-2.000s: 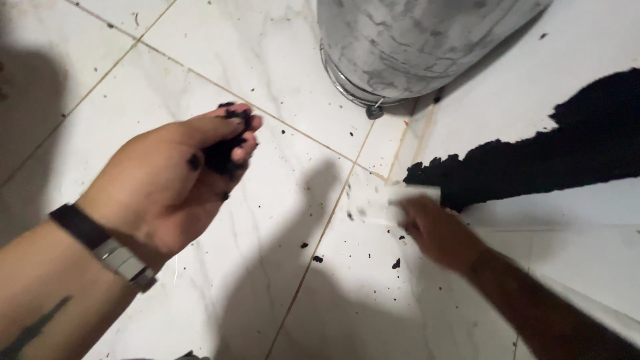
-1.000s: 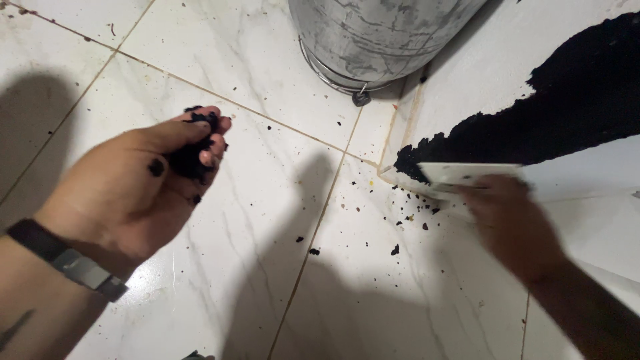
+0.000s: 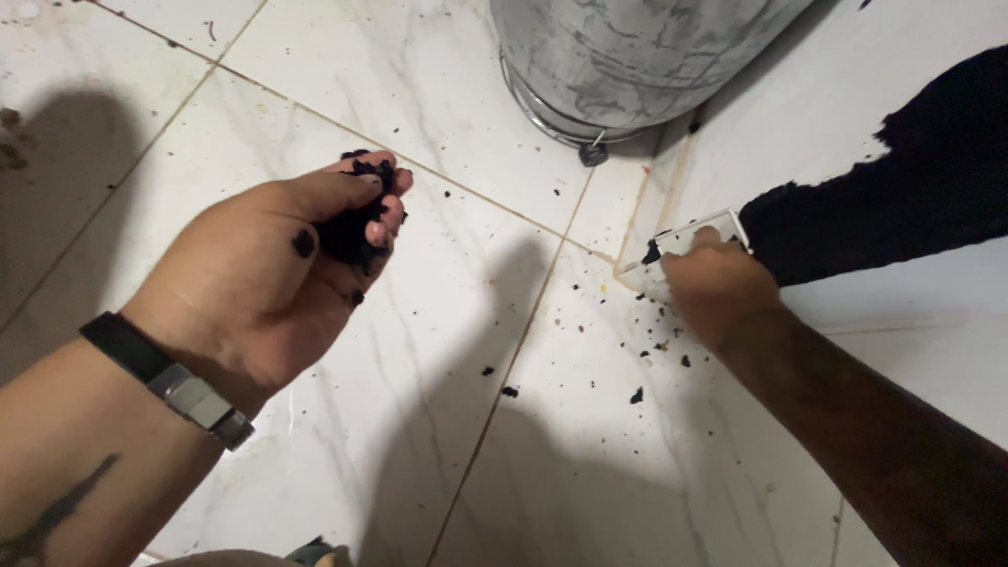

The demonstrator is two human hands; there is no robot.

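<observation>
A clump of crumbly black material [image 3: 346,228] lies in the curled fingers of my left hand [image 3: 276,260], palm up above the tiles, with black bits stuck to the skin. At the right, my right hand [image 3: 717,287] grips a flat white rectangular plate [image 3: 697,236] and presses it near the corner at the base of the white wall. The plate's edge meets the left end of a ragged black patch [image 3: 874,205] on that wall. A dark crumb [image 3: 650,252] sits by the plate's left side. Part of the plate is hidden behind my fingers.
A grey mottled round container [image 3: 622,63] with a wire rim and a dark knob stands against the wall at the top. Black crumbs [image 3: 637,394] are scattered over the white marbled floor tiles [image 3: 441,331]. A bit of dark footwear shows at the bottom edge.
My right hand with the white plate has moved from the floor beside the corner to the wall at the black patch's left end. My left hand still holds the black clump.
</observation>
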